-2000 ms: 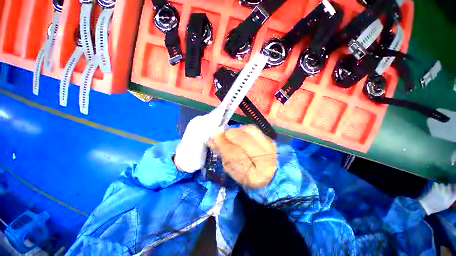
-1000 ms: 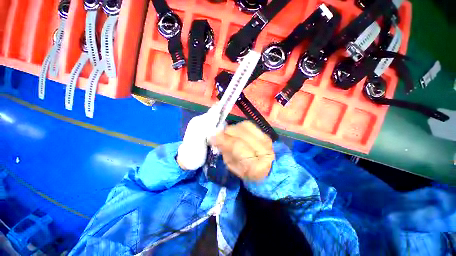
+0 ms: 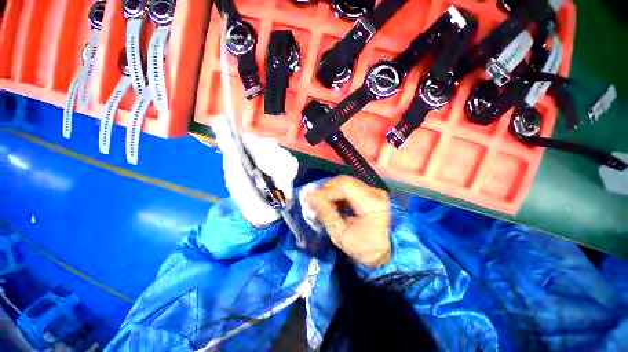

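Note:
My left hand (image 3: 256, 180), in a white glove, holds a watch with a grey strap (image 3: 231, 103) above my lap. The watch head (image 3: 273, 194) is seen nearly edge-on against the glove. One strap end points up towards the tray, the other hangs down. My right hand (image 3: 358, 221) looks bare, with curled fingers and something whitish at the fingertips, just right of the watch and apart from it. Blur hides whether it holds anything.
An orange-red tray (image 3: 506, 199) with mostly black-strapped watches lies ahead on a green bench (image 3: 578, 199). A second orange-red tray (image 3: 180, 69) at the left holds grey-strapped watches overhanging its edge. A white shape (image 3: 614, 175) lies at the far right.
The held watch has turned from slanting up-right to pointing up-left, and its head now shows. My left hand has shifted left; my right hand has moved slightly right and down, away from it.

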